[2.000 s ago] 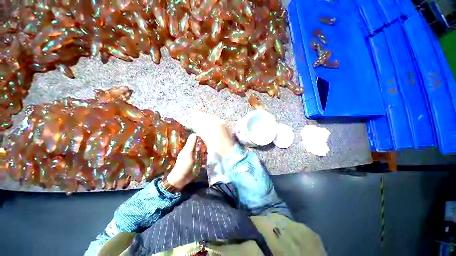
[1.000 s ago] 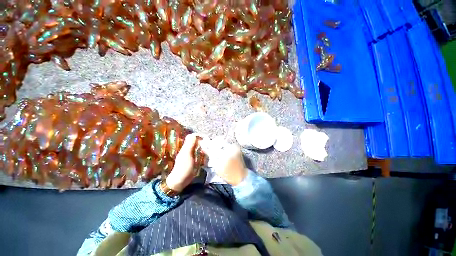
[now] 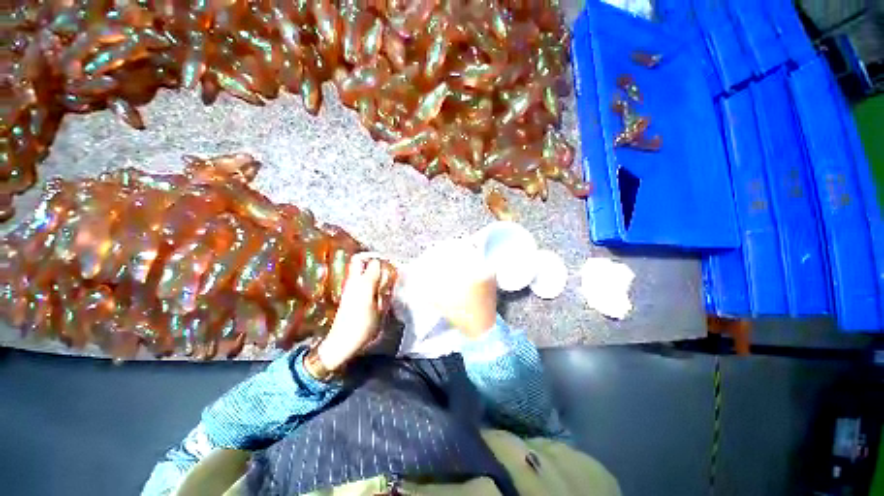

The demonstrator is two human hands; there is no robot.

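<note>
My left hand is at the right end of the near pile of glossy reddish-brown moulded pieces, with a brown piece at its fingers. My right hand is at the white round tub, with a crumpled white cloth in it. The cloth hangs down between the two hands. Glare washes out the right fingers, so I cannot tell whether they touch the tub. The white lid lies just right of the tub.
The far pile spreads across the back of the grey speckled table. A single piece lies behind the tub, a white wad at right. The blue tray holds several brown pieces and a dark shape. Ridged blue crates stand beyond.
My right hand has moved right with the cloth, away from my left hand and to the tub. My left hand has stayed near the pile's end. The view has shifted slightly.
</note>
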